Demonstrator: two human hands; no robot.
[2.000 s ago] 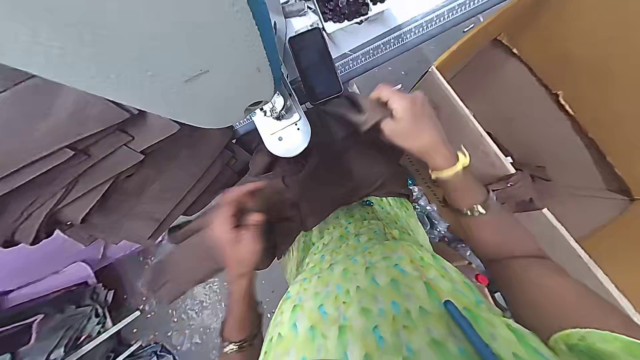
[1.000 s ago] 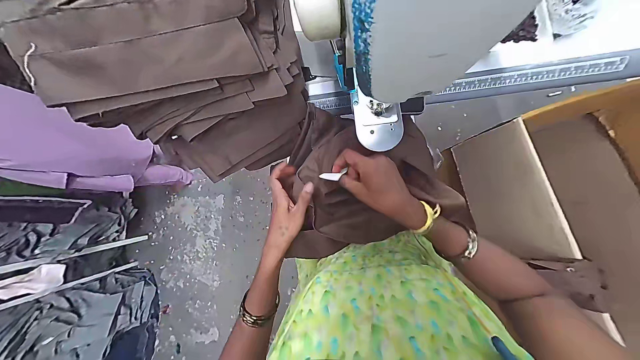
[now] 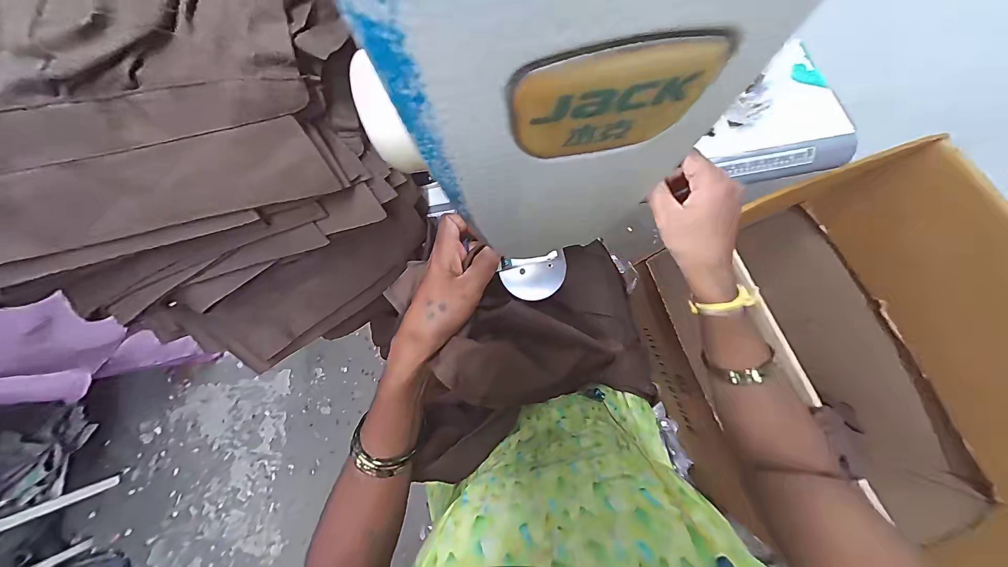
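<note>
The white head of a Jack sewing machine (image 3: 488, 94) fills the top middle, with a round metal plate (image 3: 534, 277) at its lower end. Brown fabric (image 3: 535, 346) is bunched below and around that plate, down to my lap. My left hand (image 3: 449, 291) is just left of the plate, fingers bent near the needle area; whether it pinches cloth or thread is hidden. Raised at the right side of the machine head, my right hand (image 3: 701, 213) has its fingers curled together, with something small and dark between thumb and fingers, too unclear to name.
Stacked brown cut fabric pieces (image 3: 157, 189) lie at the left. Below them are purple cloth (image 3: 55, 346) and dark cloth (image 3: 39, 457) with pale bars. An open cardboard box (image 3: 890, 236) stands close by my right arm. A white table edge with a ruler strip (image 3: 772, 161) shows behind.
My right hand has moved away from the fabric, up to the right of the machine head. A small white thing it held one second ago no longer shows. The view has shifted.
</note>
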